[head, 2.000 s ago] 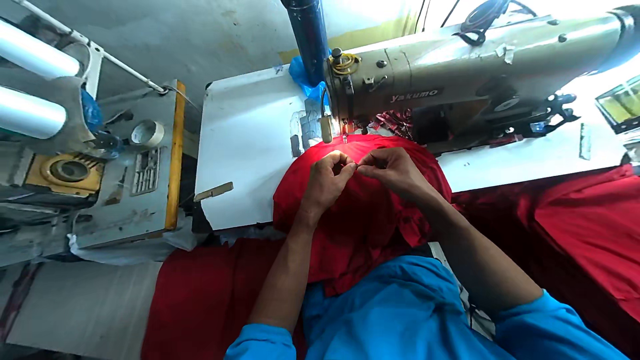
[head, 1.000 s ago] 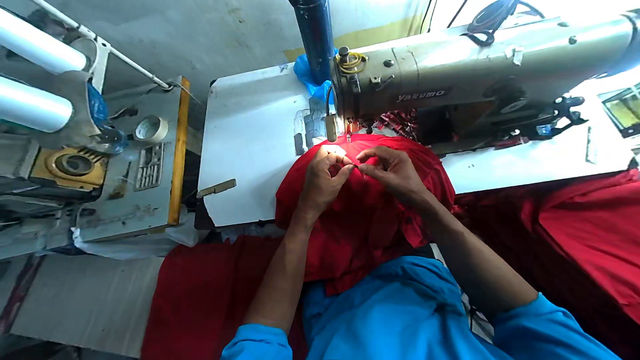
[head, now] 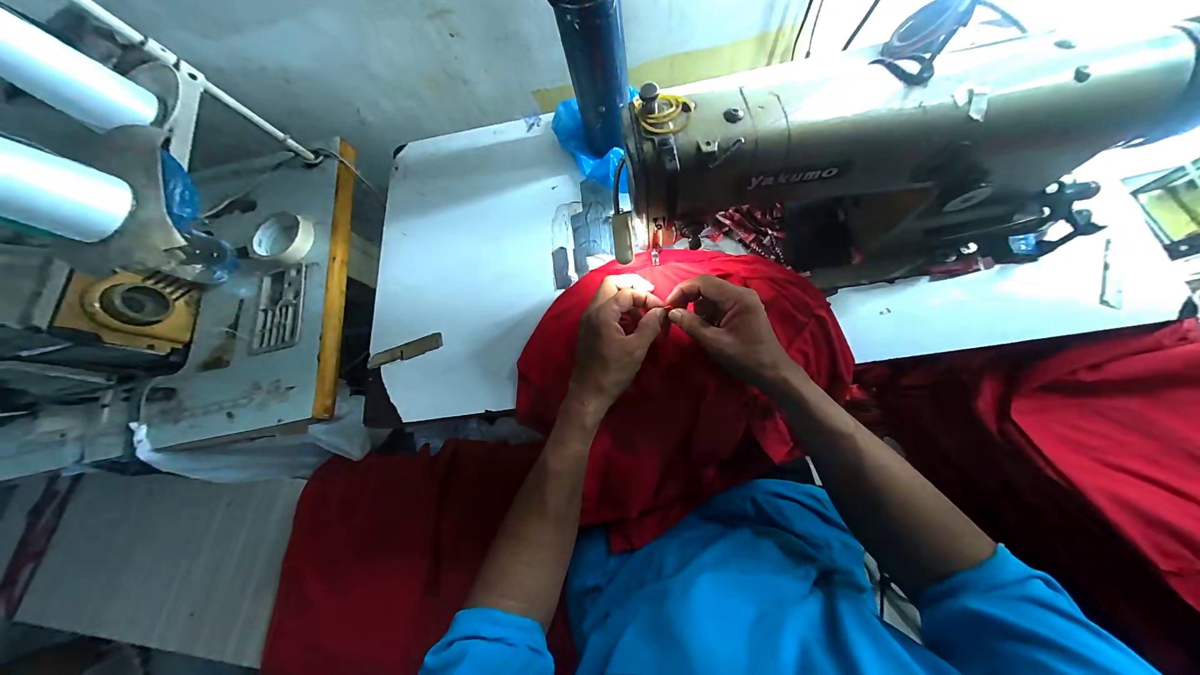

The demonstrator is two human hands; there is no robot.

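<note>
Red fabric (head: 694,403) lies over the front of the sewing table and hangs down onto my lap. My left hand (head: 614,333) and my right hand (head: 727,328) meet above it, just in front of the needle area. Thumb and forefinger of each hand pinch a small bit of the red fabric, fingertips almost touching. The sewing machine (head: 787,155) stands behind, its presser foot (head: 656,248) at the cloth's far edge under a bright lamp glow. What exactly lies between the fingertips is too small to tell.
A white tabletop (head: 459,244) carries a wooden strip (head: 406,351) at its left edge. Further left, another machine table (head: 244,394) holds a tape roll (head: 281,237). More red cloth lies at right (head: 1116,422) and hangs at lower left (head: 375,562). A blue plastic bag (head: 591,155) sits beside a dark post.
</note>
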